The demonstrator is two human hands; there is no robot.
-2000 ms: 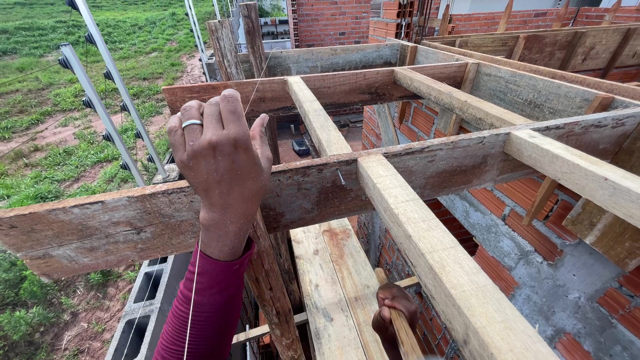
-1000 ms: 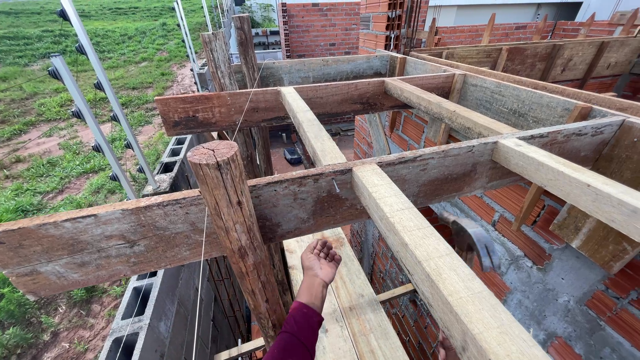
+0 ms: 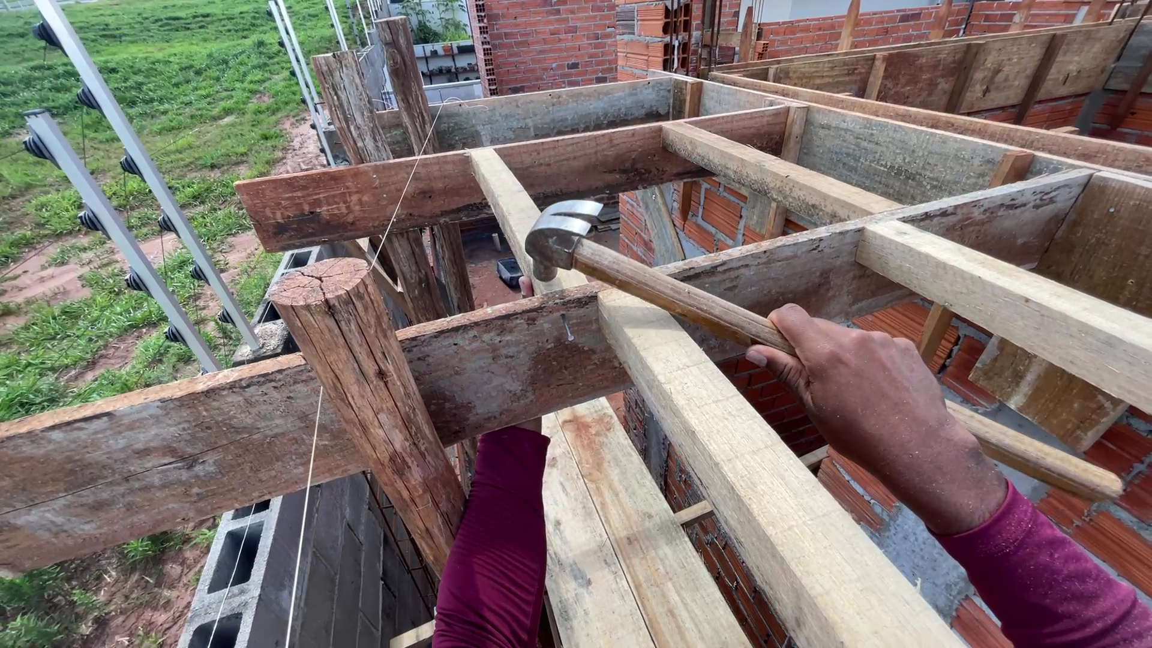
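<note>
My right hand [image 3: 877,405] grips the wooden handle of a claw hammer [image 3: 558,236], whose steel head is above the near weathered board [image 3: 504,346]. A nail [image 3: 568,328] sticks out of that board's face beside the end of a pale wooden beam [image 3: 720,450]. My left arm reaches under and behind the board; only a fingertip of my left hand [image 3: 526,286] shows over its top edge, so its grip is hidden. A round wooden post [image 3: 360,387] leans against the board's near face, and a thin string [image 3: 409,184] runs past its top.
Pale planks [image 3: 621,531] lie below between the post and the beam. A hollow concrete block wall [image 3: 243,558] runs at lower left, with metal fence posts [image 3: 144,225] carrying insulators beyond. Another board [image 3: 360,198] crosses farther back. Brick walls [image 3: 549,45] stand behind and at right.
The hammer in my right hand has come up over the near board. My left hand, in front of the board one second ago, now reaches behind it. The round post's top, uncovered a second ago, remains in view.
</note>
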